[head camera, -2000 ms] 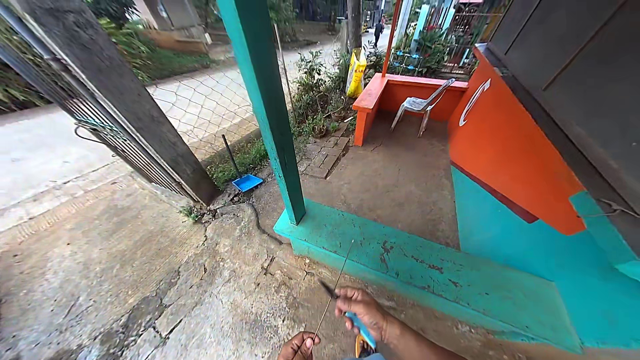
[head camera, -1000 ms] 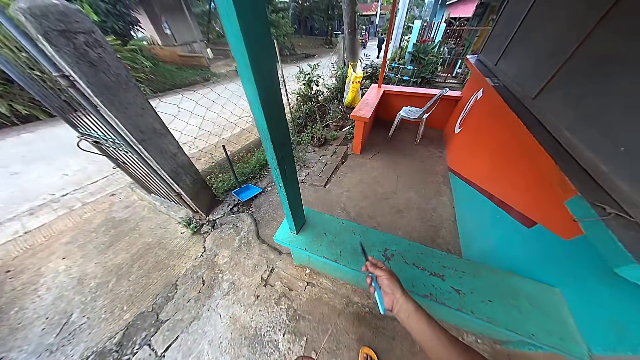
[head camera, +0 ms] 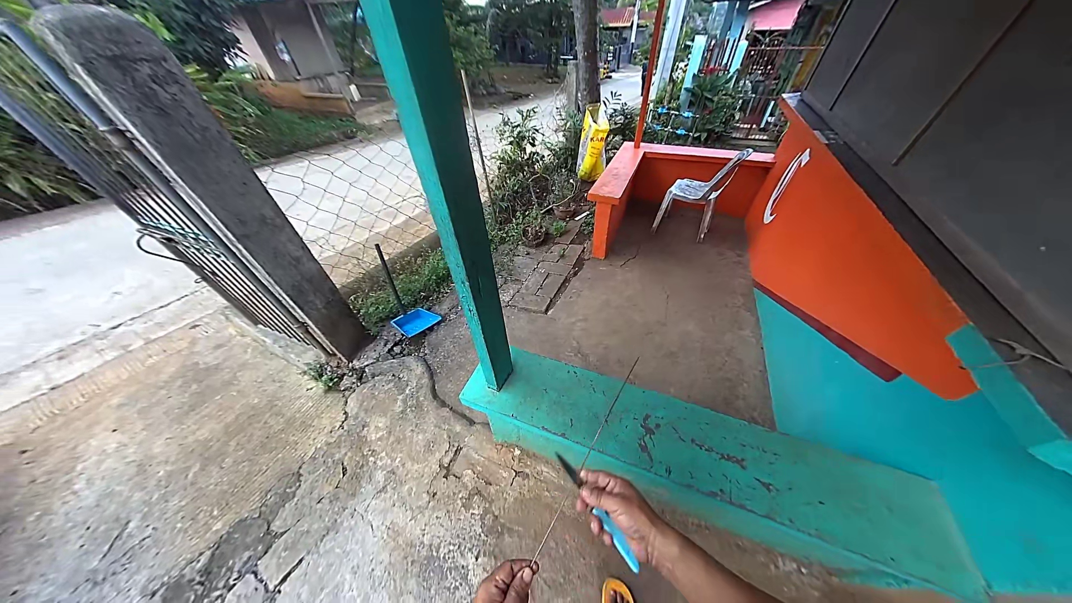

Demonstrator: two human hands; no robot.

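Observation:
My right hand (head camera: 620, 512), low and right of centre, is closed round a knife (head camera: 616, 540) with a light blue handle; its dark blade points up and left. A thin, long stick or leaf rib (head camera: 605, 420) slants up from my left hand (head camera: 507, 581) at the bottom edge and passes by the blade and the fingers of my right hand. My left hand pinches the stick's lower end between thumb and fingers. Whether the blade touches the stick cannot be told.
A low green ledge (head camera: 720, 456) with worn paint runs beyond my hands, with a green post (head camera: 456, 226) at its left end. A blue dustpan (head camera: 416, 322) lies near the concrete pillar (head camera: 201, 176). A plastic chair (head camera: 699, 188) stands by the orange wall (head camera: 846, 251).
One second ago my right hand held the knife higher, over the ledge; it is now lower, beside the stick. My left hand, barely in view then, shows more at the bottom edge.

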